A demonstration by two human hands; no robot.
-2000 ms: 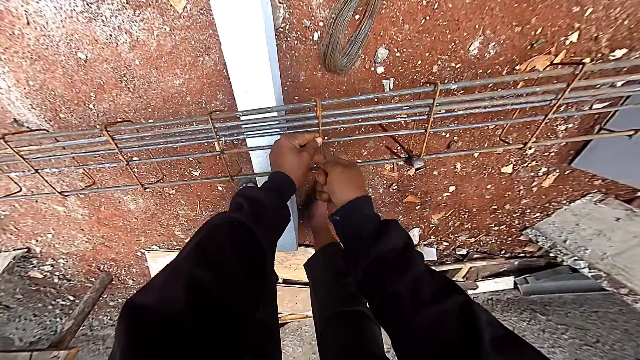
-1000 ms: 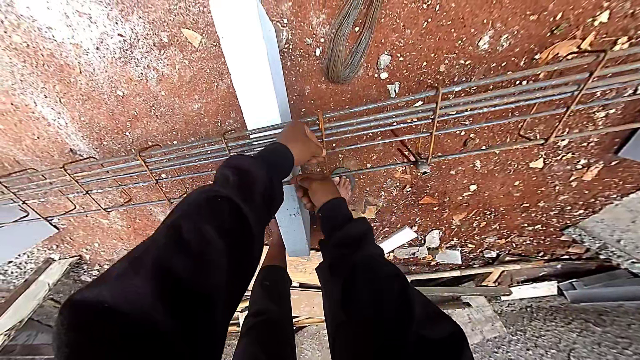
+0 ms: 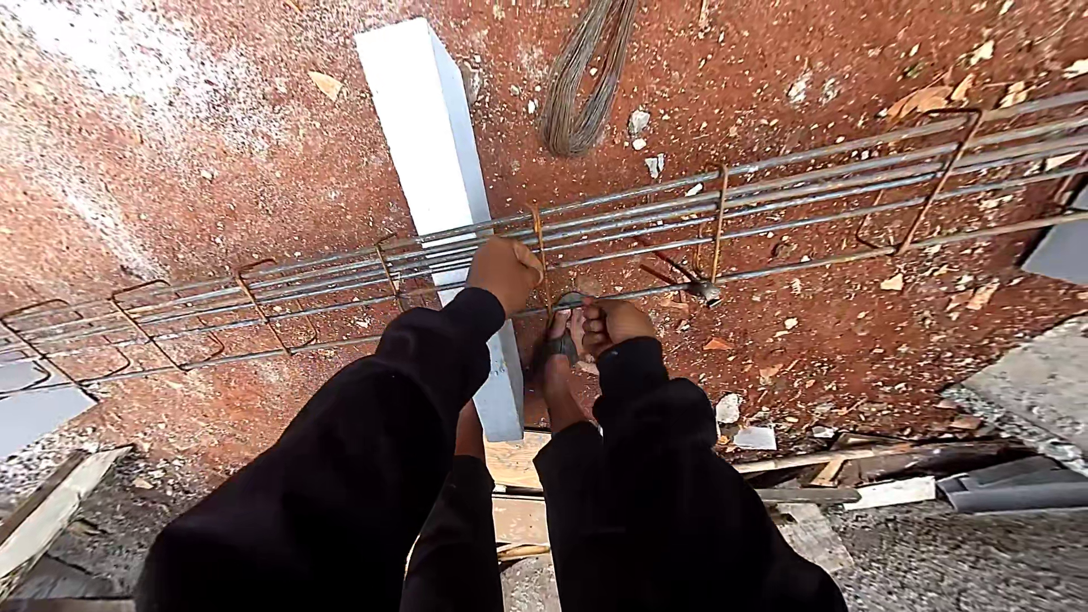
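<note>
A long cage of steel reinforcing bars (image 3: 790,183) with rusty square stirrups (image 3: 719,223) crosses the view, above a pale rectangular block (image 3: 429,140). My left hand (image 3: 506,274) is at the upper bars, just left of a stirrup, its fingers curled; what it grips is hidden. My right hand (image 3: 619,325) is bent at the lower bar, right of the same stirrup, fingers drawn together; any thin wire in them cannot be made out. Pincers with reddish handles (image 3: 702,291) hang at the lower bar by the stirrup to the right.
A looped bundle of tie wire (image 3: 578,102) lies on the red soil beyond the cage. My sandalled foot (image 3: 565,336) is under the lower bar. Wood scraps (image 3: 892,493), grey pieces (image 3: 1020,486) and a concrete slab edge (image 3: 1028,391) lie nearer and to the right. Another pale block (image 3: 34,408) is at far left.
My hands, close together two seconds ago, are now apart: the left at the upper bars, the right by the lower bar. The view has shifted and tilted somewhat.
</note>
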